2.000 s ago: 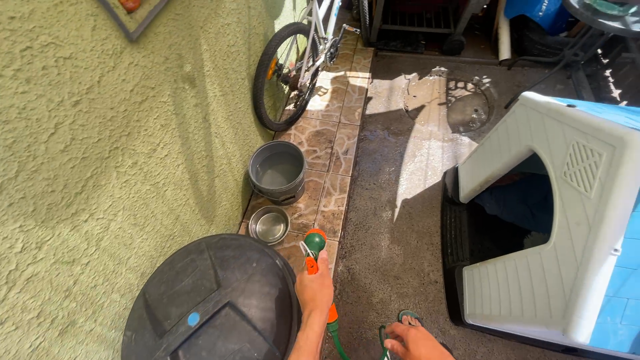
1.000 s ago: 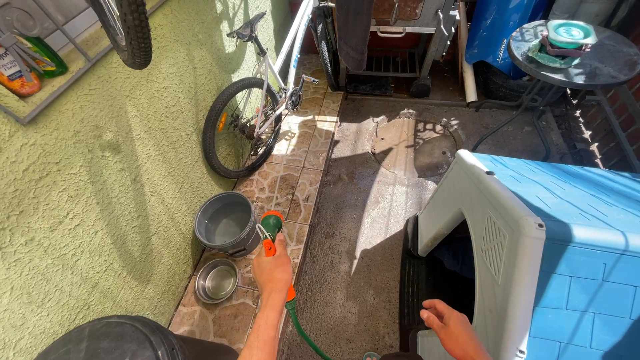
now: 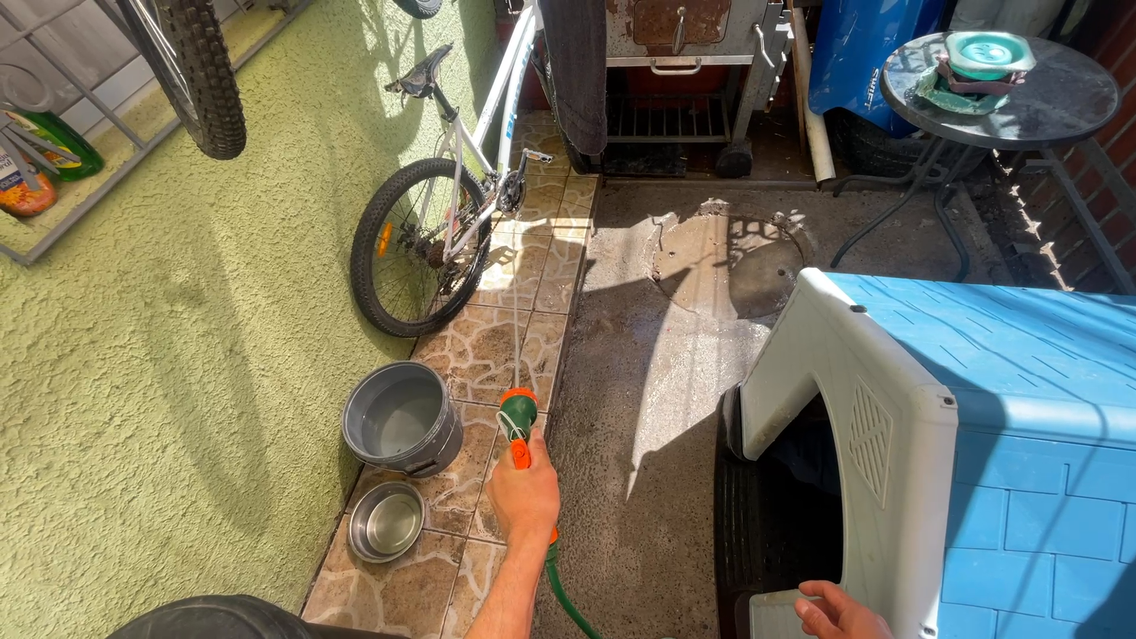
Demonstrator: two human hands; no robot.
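Observation:
My left hand [image 3: 524, 488] grips a green and orange hose spray nozzle [image 3: 519, 413], pointed away from me over the tiled strip. A thin jet of water [image 3: 517, 333] seems to leave its head toward the bicycle's side. The green garden hose [image 3: 568, 596] runs down from the handle. Left of the nozzle stands a grey bucket [image 3: 399, 417] with liquid in it, and a round metal bowl [image 3: 388, 524] sits just below. My right hand [image 3: 839, 612], partly cut off by the lower edge, is near the playhouse opening, fingers apart, with nothing visible in it.
A white bicycle [image 3: 470, 151] leans by the green textured wall [image 3: 222, 355]. The blue and white plastic playhouse [image 3: 896, 417] fills the right. Behind are a wheeled metal grill [image 3: 679, 62] and a round table [image 3: 1047, 98]. A black lid [image 3: 222, 621] lies at bottom left.
The view has tilted up and shows more of the far end. My right hand, beside the green hose two seconds ago, is now farther right by the playhouse. My left hand keeps hold of the nozzle.

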